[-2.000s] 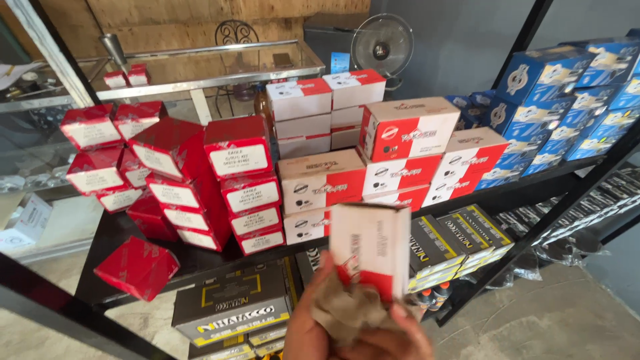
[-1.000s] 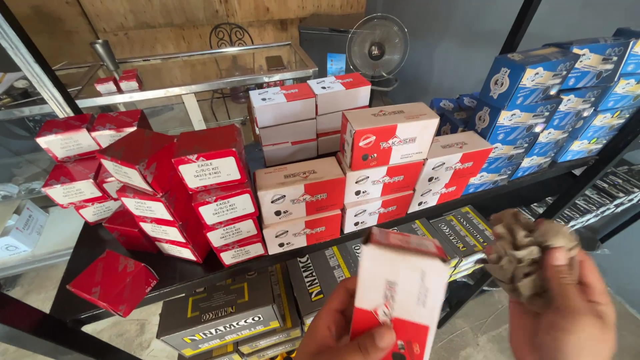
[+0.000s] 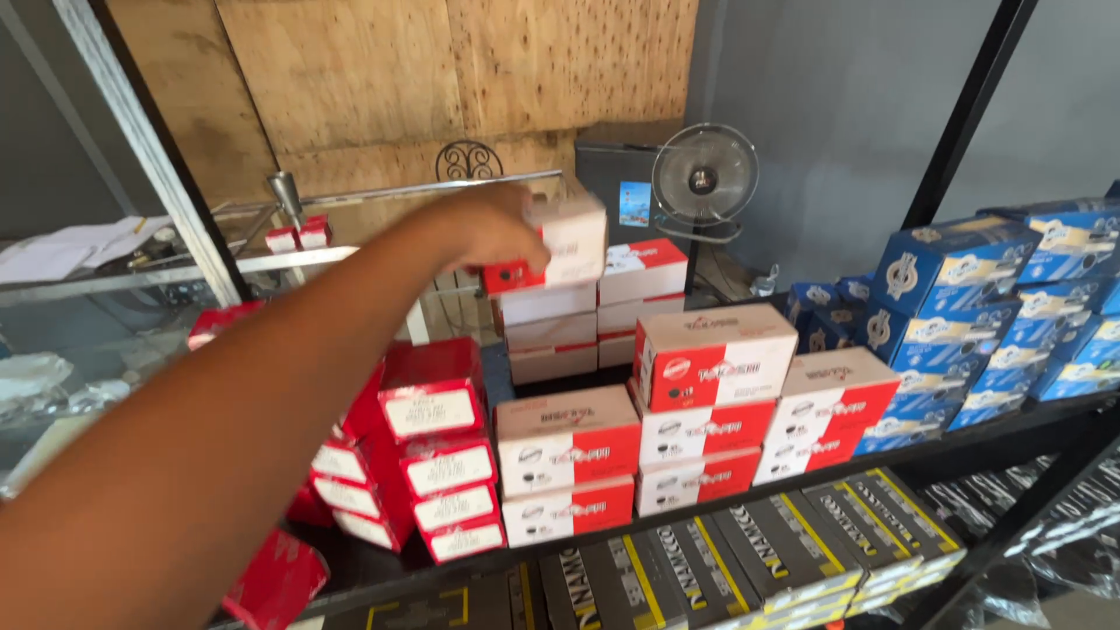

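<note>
My left hand [image 3: 499, 229] grips a red and white cardboard box [image 3: 573, 241] from its left end, over the back stack of like boxes [image 3: 547, 332]. The held box is slightly blurred, and whether it rests on the stack I cannot tell. Beside it stands a second back stack [image 3: 643, 276]. In front, red and white Takashi boxes [image 3: 717, 359] stand piled on the black shelf, the middle pile tallest. Red boxes with white labels [image 3: 430, 411] are stacked to their left, partly behind my forearm. My right hand is out of view.
Blue boxes [image 3: 954, 289] are piled on the right. Grey and yellow Namcco boxes [image 3: 787, 551] lie on the lower shelf. Black metal posts [image 3: 971, 114] frame the rack. Behind it are a glass counter [image 3: 385, 206] and a round fan [image 3: 704, 179]. One red box [image 3: 276, 582] lies tilted at front left.
My left hand has carried a red and white box from the front of the rack to the back stack. My right hand, which held crumpled brown paper, has left the view.
</note>
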